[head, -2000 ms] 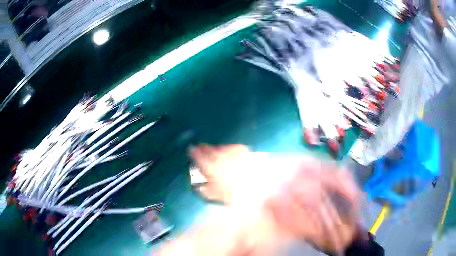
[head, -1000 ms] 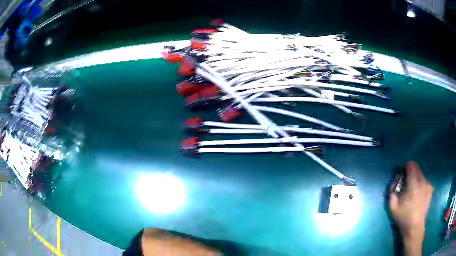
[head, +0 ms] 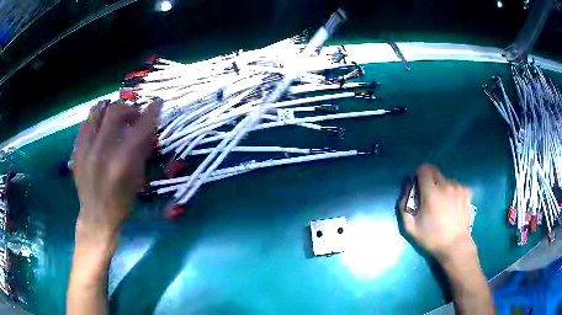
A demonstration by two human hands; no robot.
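Wire harnesses with white sleeves lie in a fanned heap, red connectors at the left, dark ends at the right. My left hand is blurred over the heap's red ends; whether it grips a harness cannot be told. My right hand is closed around a flat metal tool, its pale edge showing at the fingers, right of the fixture block. The fixture block, silvery with two dark holes, lies on the green table. One harness lies slanted across the heap.
A second harness pile lies at the right, red ends towards me. Bagged or bundled items are at the far left edge. A pale strip runs along the table's far side. A blue stool is at the bottom right.
My left hand has come up from the lower edge to the heap's red ends. The slanted harness no longer reaches the block; it lies across the heap. My right hand still holds the tool.
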